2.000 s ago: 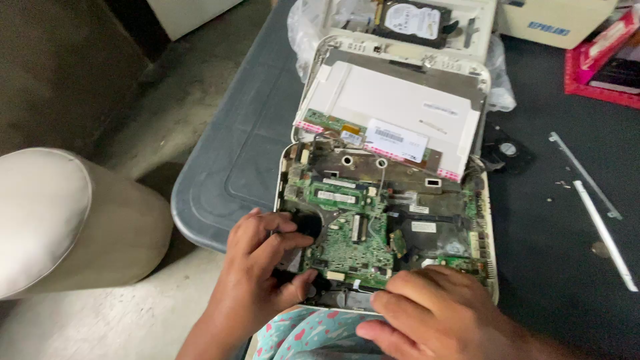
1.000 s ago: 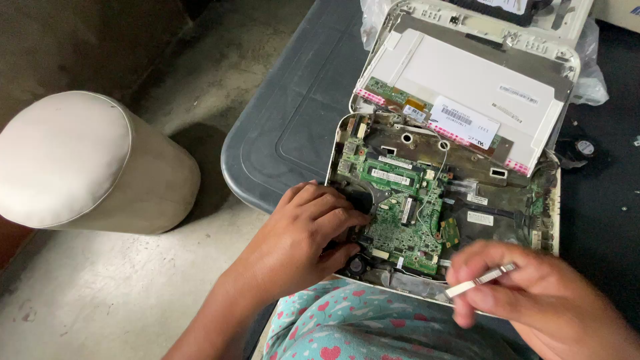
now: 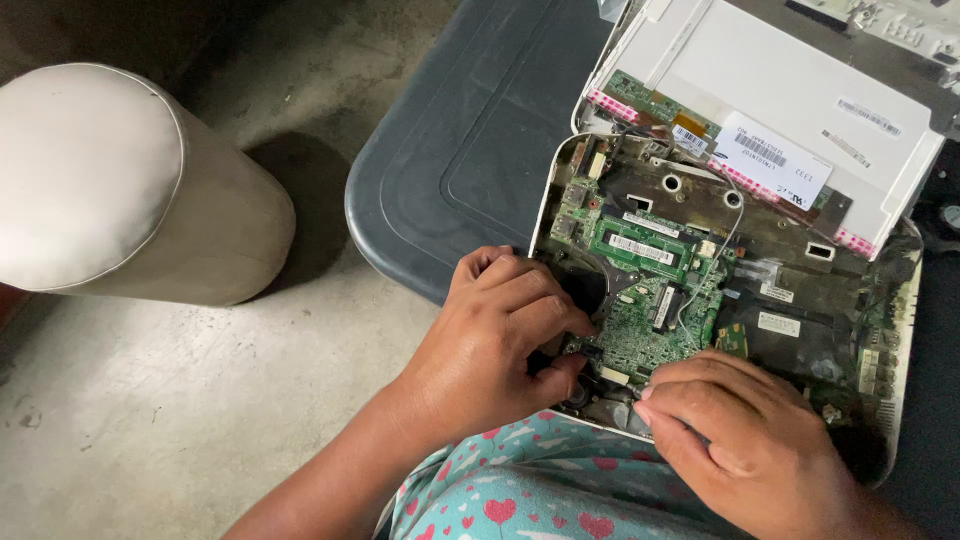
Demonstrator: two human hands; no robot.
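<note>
An opened netbook base [image 3: 896, 360] lies partly over my lap, with its green motherboard [image 3: 637, 337] and a memory module [image 3: 640, 251] showing. My left hand [image 3: 517, 330] is at the board's left edge, thumb and index finger at a small black part [image 3: 591, 350]. My right hand [image 3: 727, 420] is at the base's front edge, its fingers pinched around a thin tool whose tip shows near a pale connector [image 3: 615, 376]; most of the tool is hidden. A thin grey cable [image 3: 731, 232] runs over the board. Behind the base lies the LCD panel [image 3: 795, 75], its back upward.
A dark plastic table [image 3: 420, 172] with a rounded corner is under the netbook. To the left, a round cream padded stool [image 3: 150, 187] stands on the concrete floor [image 3: 225, 405]. A small dark part with a round silver disc [image 3: 951, 217] lies at the right edge.
My right hand, raised above the base with the thin pale tool a second ago, is now down at the board's front edge. The view has shifted left. My left hand remains at the board's left side.
</note>
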